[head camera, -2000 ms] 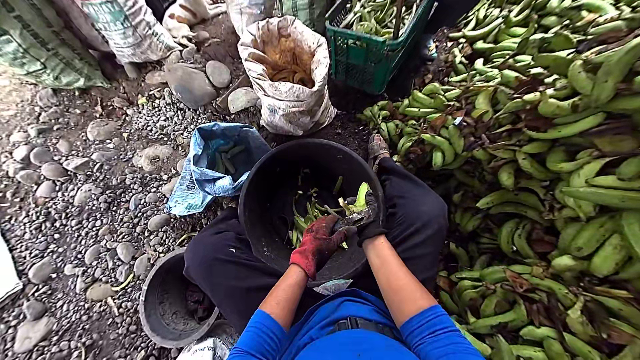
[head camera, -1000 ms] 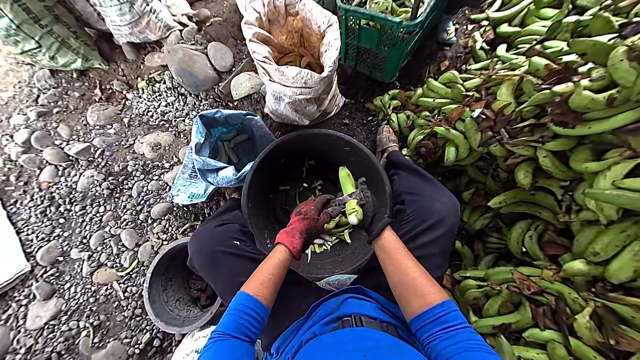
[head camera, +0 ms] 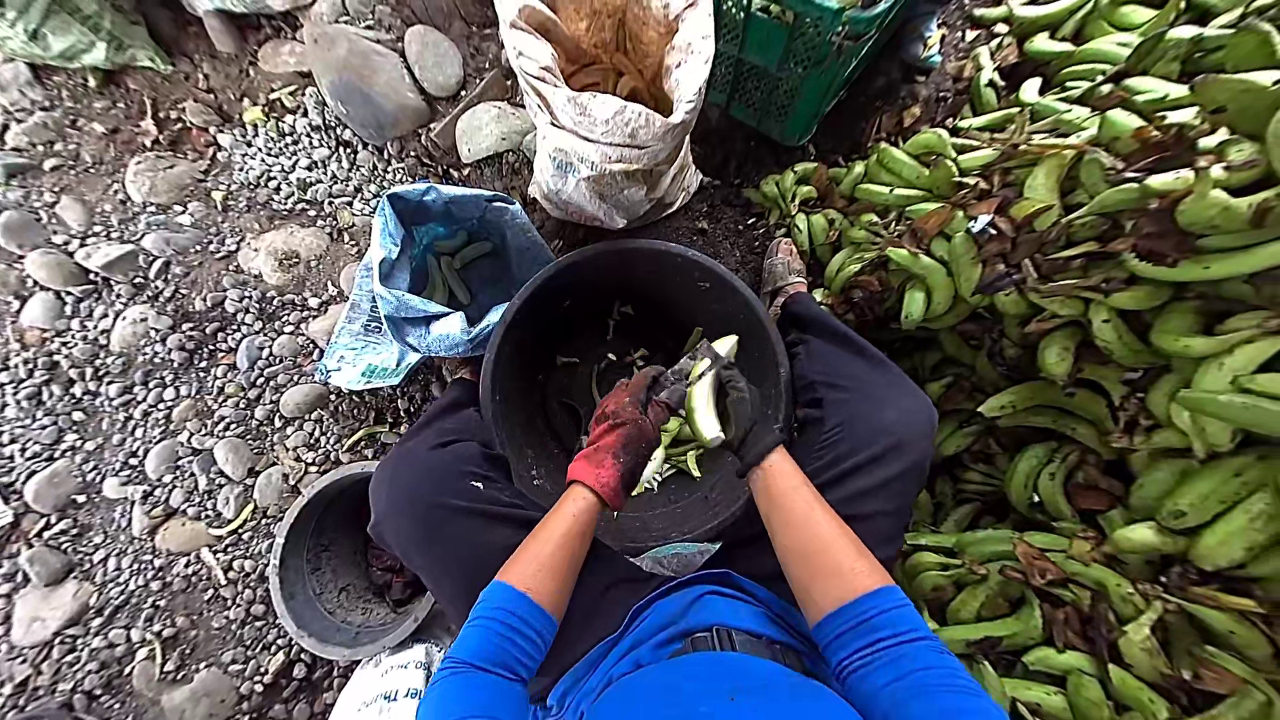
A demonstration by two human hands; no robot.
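My left hand [head camera: 625, 430], in a red and dark glove, grips a flat blade [head camera: 690, 366], probably a knife or peeler, whose handle is hidden. The blade lies against a partly peeled green banana [head camera: 706, 405], pale along its side. My right hand [head camera: 745, 415], in a dark glove, holds that banana from the right. Both hands are over a large black tub [head camera: 515, 330] between my legs. Green peel strips [head camera: 680, 458] lie in the tub below the hands. Left of the tub, an open blue woven sack [head camera: 400, 325] holds several peeled bananas [head camera: 452, 268].
Green bananas [head camera: 1060, 400] are heaped along the right. Beyond the tub stand a white woven sack [head camera: 610, 170] with brownish contents and a green plastic crate [head camera: 770, 75]. A grey basin [head camera: 290, 560] sits at lower left. Stones [head camera: 365, 80] and gravel cover the ground at left.
The banana, upright above my hands one second ago, is now tilted, with its peeled side showing and the blade across its upper part. The view has moved closer to the tub.
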